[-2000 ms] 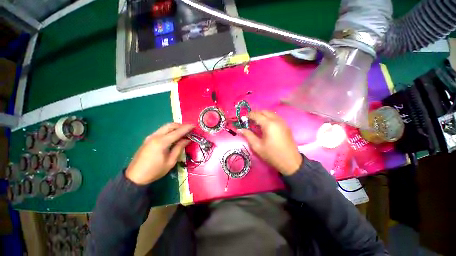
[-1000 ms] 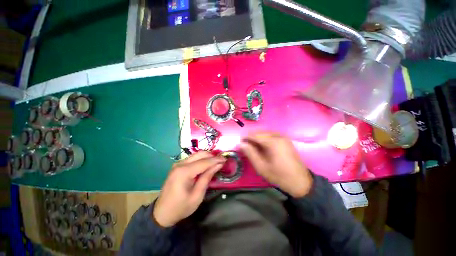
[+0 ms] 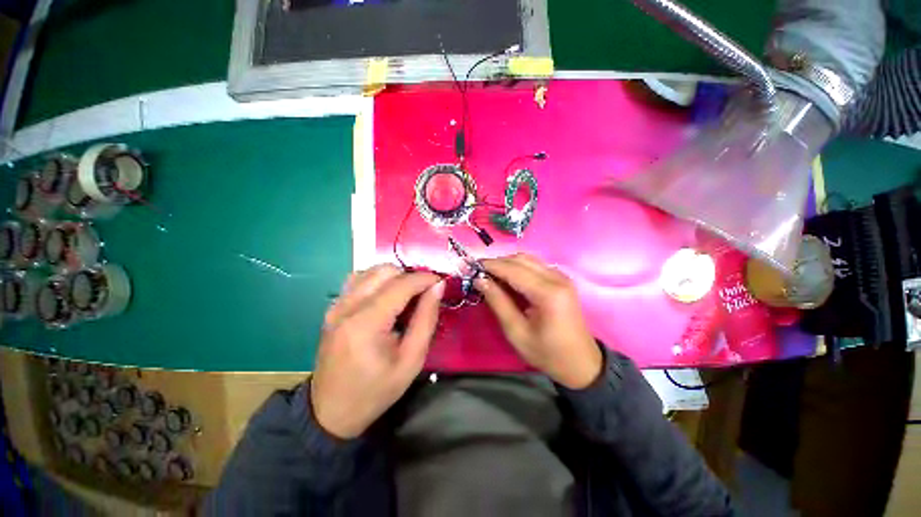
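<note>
My left hand (image 3: 379, 328) and my right hand (image 3: 535, 308) meet over the front of the red sheet (image 3: 606, 202). My right fingertips pinch a small ring part with lead wires (image 3: 466, 271), tilted on edge. My left fingertips are closed at its wires; what they grip is mostly hidden. A coil ring (image 3: 444, 194) lies flat just beyond, with a black connector (image 3: 485, 235) beside it. A green ring PCB (image 3: 521, 198) lies to its right, joined by leads. The second coil ring seen earlier is not visible; my hands cover that area.
Rows of finished units (image 3: 71, 293) stand on the green mat (image 3: 232, 222) at left, with a loose wire strand (image 3: 265, 266). A carton of units (image 3: 121, 424) is lower left. The fume extractor funnel (image 3: 737, 182), amber pot (image 3: 798, 271) and black box (image 3: 874, 263) are right. A framed panel (image 3: 394, 76) lies beyond.
My hands have come together over the front of the sheet. The small ring part with wires, lying loose on the sheet before, is now between my fingers. The view has shifted slightly.
</note>
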